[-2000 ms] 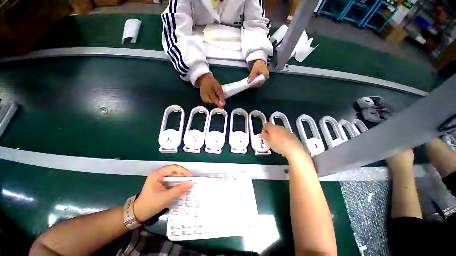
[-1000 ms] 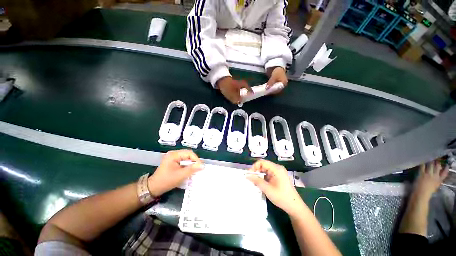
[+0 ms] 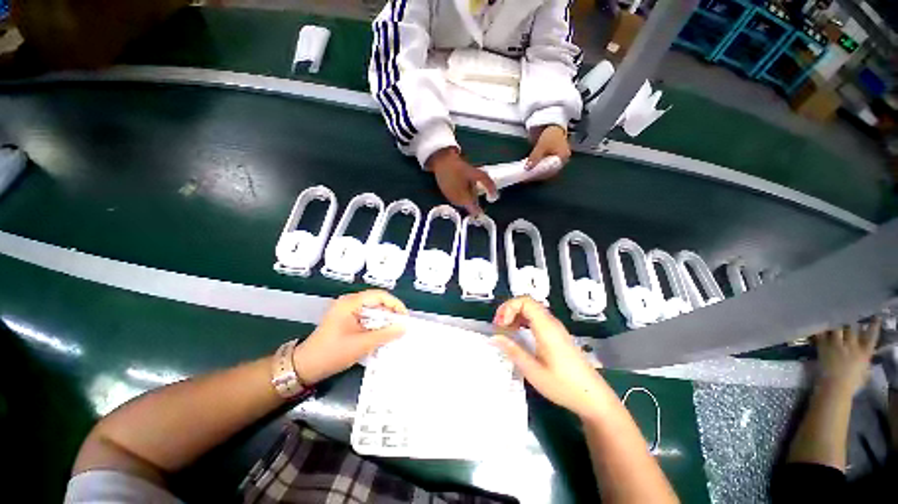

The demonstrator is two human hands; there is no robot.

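Observation:
A white label sheet (image 3: pixel 443 394) with a faint grid of small marks lies in front of me at the near side. My left hand (image 3: pixel 356 337) grips its top left corner, with a narrow white strip at the fingertips. My right hand (image 3: pixel 537 349) is at its top right corner, thumb on the edge and index finger raised; whether a label is at the fingertips cannot be told. White looped plastic units (image 3: pixel 480 258) stand in a row on the dark green belt just beyond my hands, each with a round disc at its near end.
A person opposite (image 3: pixel 482 108) holds a white strip, one hand near a unit's top. A grey post (image 3: pixel 738 310) slants across the right. A thin pale ring (image 3: pixel 656 418) and bubble wrap (image 3: pixel 743 433) lie at right, near another person's hand (image 3: pixel 845 359). Metal rails (image 3: pixel 177 287) edge the belt.
My right hand has come back from a unit on the belt to the sheet's top right corner. The row of units has shifted left. The opposite person's hand has moved onto a unit's top.

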